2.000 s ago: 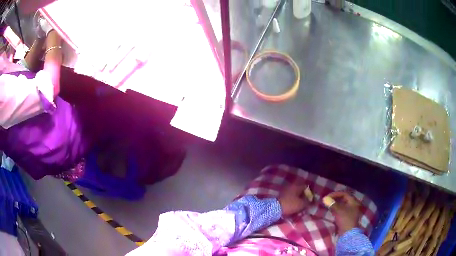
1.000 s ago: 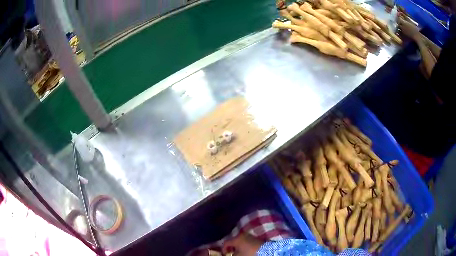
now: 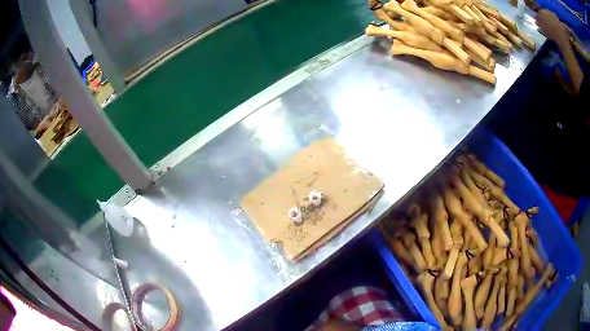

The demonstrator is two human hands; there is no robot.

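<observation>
A sliver of my right hand point(image 3: 334, 323) shows at the bottom edge, dark and blurred, beside the blue-and-white sleeve cover and the red-and-white check apron point(image 3: 367, 305). Its fingers are cut off by the frame, so what it holds is hidden. My left hand is out of the picture. On the metal bench point(image 3: 200, 245) lies a brown cardboard pad point(image 3: 278, 187) with clear film at its edges. Two small white fittings point(image 3: 315, 197) stand on it among dark specks. A blue bin point(image 3: 517, 174) beside the bench holds many tan moulded limbs point(image 3: 456, 207), some with dark ties or strands.
More tan limbs point(image 3: 440, 39) are piled at the bench's far right. A squeeze bottle point(image 3: 118, 216), a metal rod point(image 3: 114, 249) and a tape roll point(image 3: 173, 310) lie at left. A green conveyor point(image 3: 213, 90) runs behind a grey post point(image 3: 97, 110). Another person's arm point(image 3: 566, 55) is at upper right.
The view has swung right from my lap and the bright station to the bench and bin. My hands, both visible at first with small pale pieces, have dropped almost wholly below the frame.
</observation>
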